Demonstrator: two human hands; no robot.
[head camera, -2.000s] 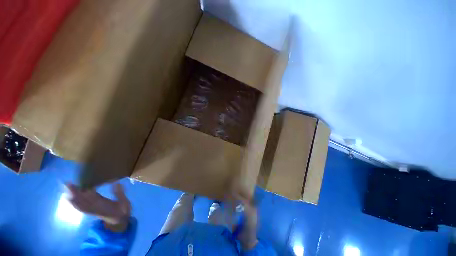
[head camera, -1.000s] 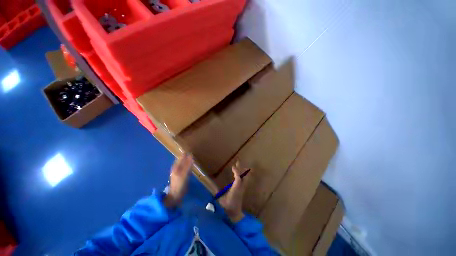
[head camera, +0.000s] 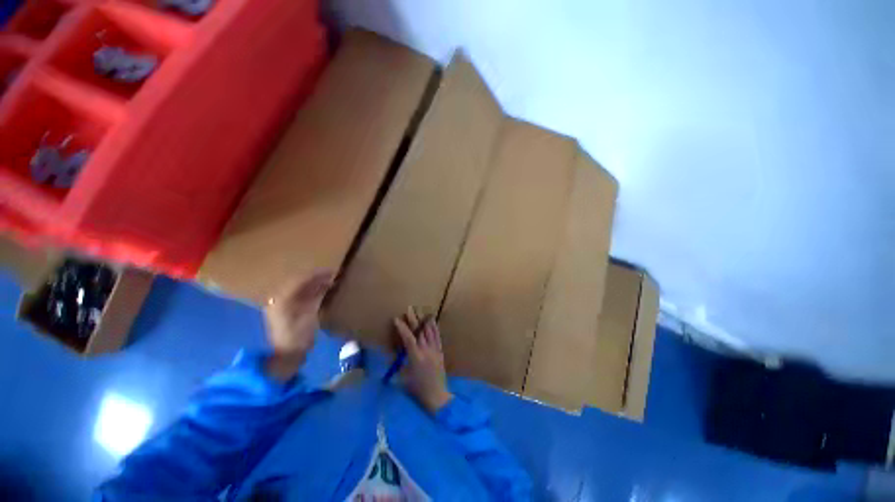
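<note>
A large brown carton (head camera: 508, 255) lies in front of me, its top flaps folded down and inward, with a narrow dark gap between the left panel (head camera: 319, 167) and the flap beside it. Its inside is hidden. My left hand (head camera: 297, 319) is blurred and touches the carton's near edge by the gap, with no object seen in it. My right hand (head camera: 423, 355) rests its fingertips on the near end of a flap and holds a dark blue pen (head camera: 395, 368), partly hidden by the hand.
Red compartment trays (head camera: 196, 147) with small metallic parts stand against the carton's left side. A small open carton (head camera: 110, 319) of dark shiny parts is at lower left. Another brown carton (head camera: 620, 333) stands at right. A pale wall and a black object (head camera: 770, 407) are further right.
The carton was open two seconds ago, with clear plastic showing inside; its flaps are now down. Since one second ago, the gap has narrowed and my hands have moved onto the near edge.
</note>
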